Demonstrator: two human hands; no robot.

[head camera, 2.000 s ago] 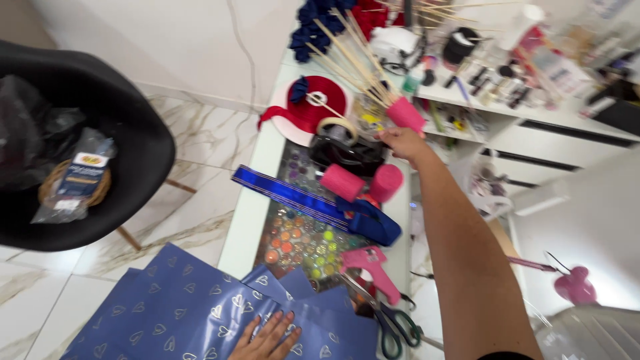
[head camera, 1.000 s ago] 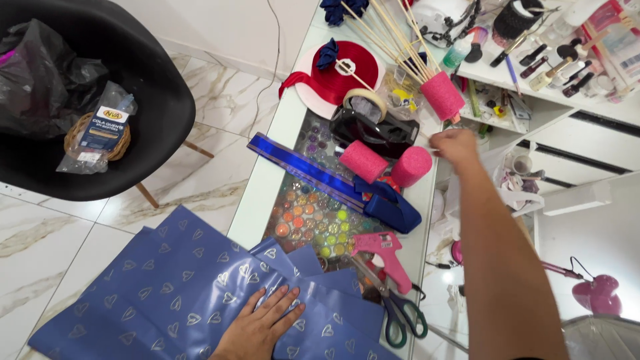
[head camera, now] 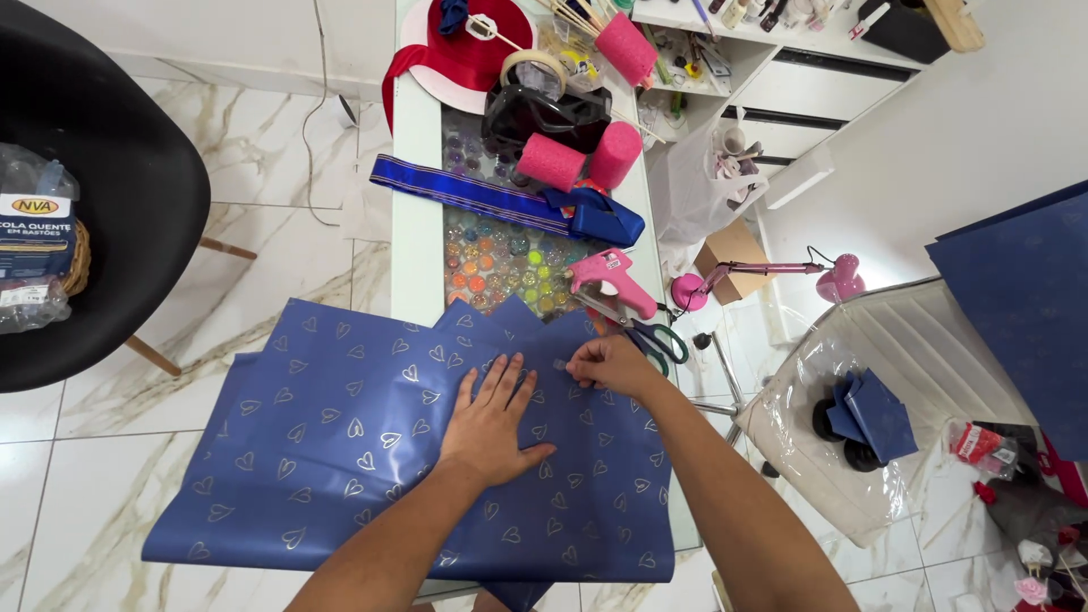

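Blue wrapping paper with gold heart outlines (head camera: 340,442) lies in overlapping sheets over the near part of a glass-topped table. My left hand (head camera: 493,421) rests flat on it with fingers spread. Just right of it, my right hand (head camera: 599,364) pinches a small piece of clear tape (head camera: 560,365) close above the paper. Beyond the right hand lie scissors with dark green handles (head camera: 663,340) and a pink hot glue gun (head camera: 614,280). Farther back are a blue ribbon (head camera: 484,200), two pink foam cylinders (head camera: 552,161) and a roll of tape (head camera: 534,72) on a black dispenser (head camera: 544,119).
A black chair (head camera: 127,195) holding plastic packages stands left. Behind are a red ribbon spool (head camera: 484,51) and another pink cylinder (head camera: 626,48) with sticks. At right are a pink desk lamp (head camera: 840,279), a plastic-covered light chair (head camera: 790,416), a white plastic bag (head camera: 697,187) and white drawers (head camera: 816,89).
My right hand has come back from the pink cylinder with sticks at the far end to the paper, and now holds a piece of clear tape. My left hand stays flat on the paper.
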